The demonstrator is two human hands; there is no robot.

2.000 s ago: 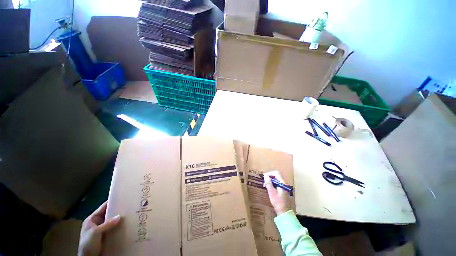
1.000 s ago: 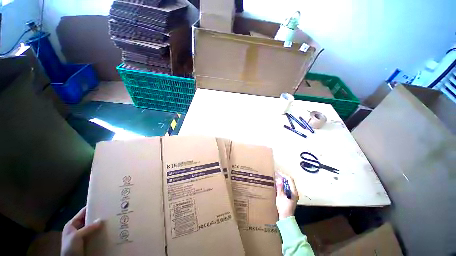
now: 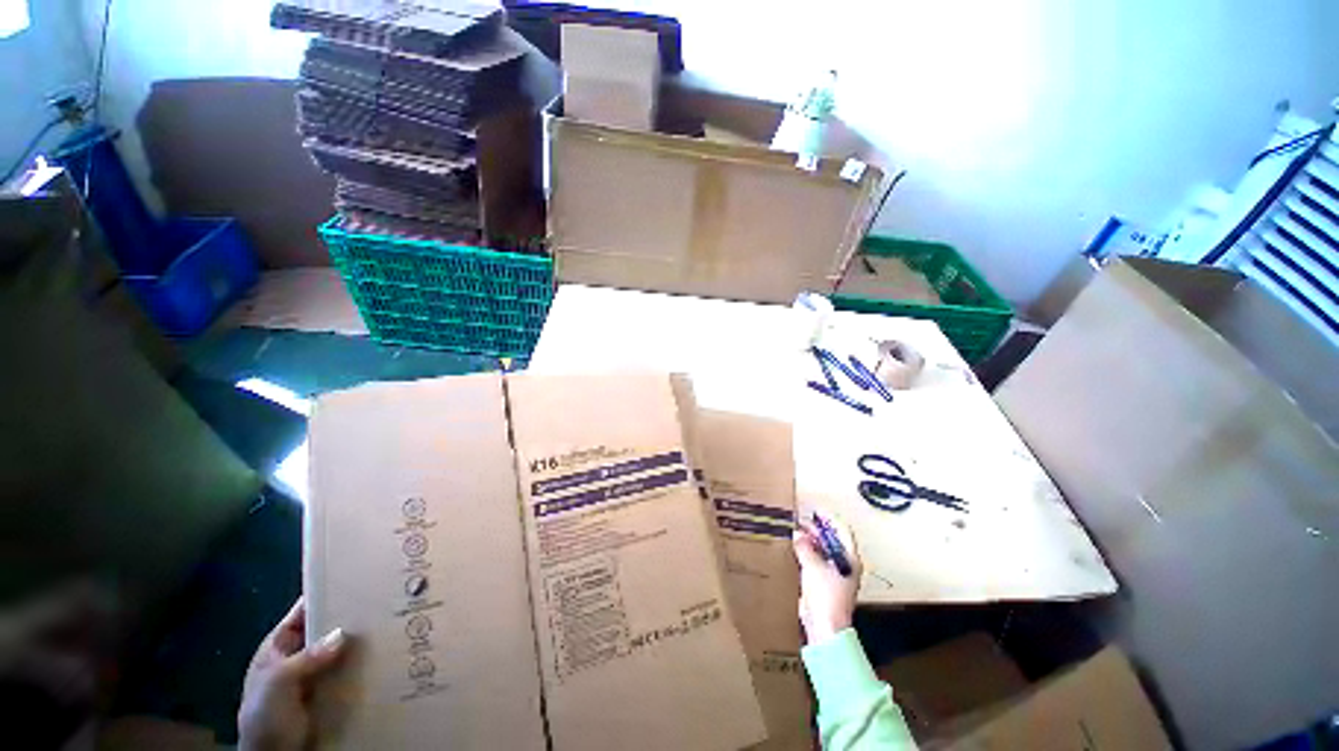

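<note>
A flattened carton (image 3: 617, 543) with a "K16" heading, dark bands and a column of icons lies in front of me. My left hand (image 3: 291, 682) grips its left edge, thumb on top. A second flat carton (image 3: 756, 506) lies partly hidden under its right side. My right hand (image 3: 828, 580) holds a dark marker pen (image 3: 831, 544) at the second carton's right edge. Whether the pen tip touches the carton cannot be told.
The white-topped table (image 3: 999, 506) holds scissors (image 3: 908, 486), several loose pens (image 3: 847, 382), a tan tape roll (image 3: 897, 364) and a white roll (image 3: 812, 319). A large open carton (image 3: 705, 213) and green crates (image 3: 441, 294) stand behind. Another large carton (image 3: 1160, 396) is at right.
The top carton has shifted right and up over the second one, covering more of it. My right hand has moved from the second carton's printed face to its right edge. The camera view has turned rightward.
</note>
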